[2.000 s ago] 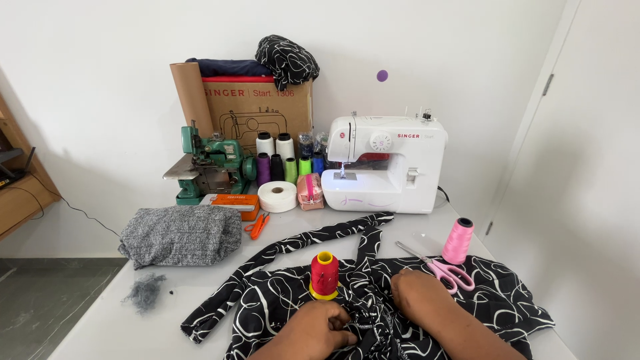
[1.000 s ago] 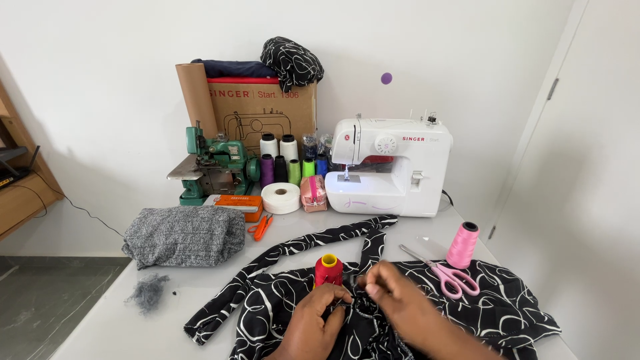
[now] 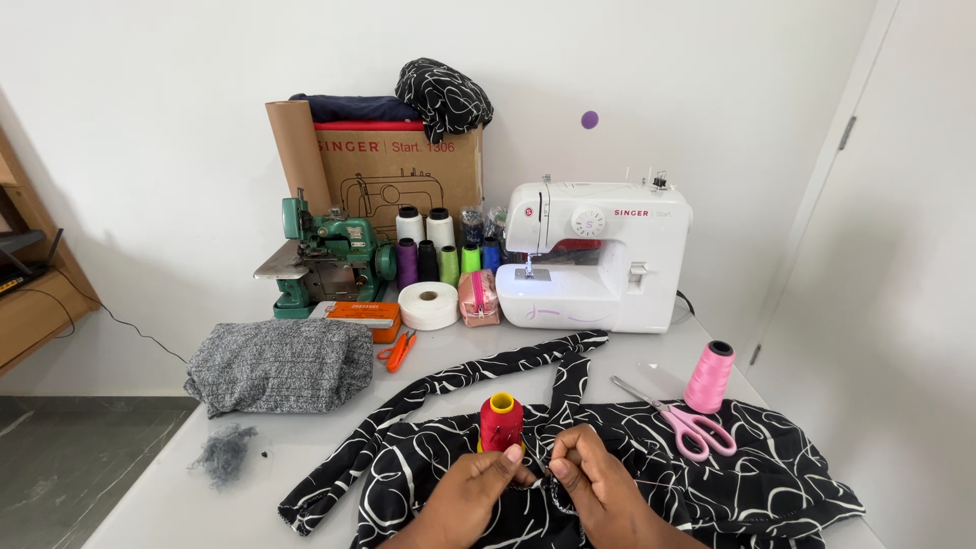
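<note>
Black fabric with white squiggly lines (image 3: pixel 686 488) lies across the front of the table, a long strip of it (image 3: pixel 457 375) reaching up and back. My left hand (image 3: pixel 465 496) grips an edge of this fabric between thumb and fingers. Close to its right, my right hand (image 3: pixel 598 488) pinches at the same fabric, thumb against bent fingers; whether a needle is between them is too small to tell. A fine pale thread runs over the cloth right of this hand. A red thread cone (image 3: pixel 501 423) with pins or needles stuck in it stands just behind my left hand. Pink-handled scissors (image 3: pixel 690 431) rest on the fabric.
Behind stand a white Singer sewing machine (image 3: pixel 602 255), a green overlock machine (image 3: pixel 332 252), several thread cones and a white tape roll (image 3: pixel 428 305). Orange thread snips (image 3: pixel 398 351), a folded grey knit (image 3: pixel 282 366) and fluff (image 3: pixel 225 455) lie left. A pink thread cone (image 3: pixel 709 377) stands right.
My right hand was lower on the fabric two seconds ago, then rose beside the red cone; now it is down close to my left hand, at the fabric edge.
</note>
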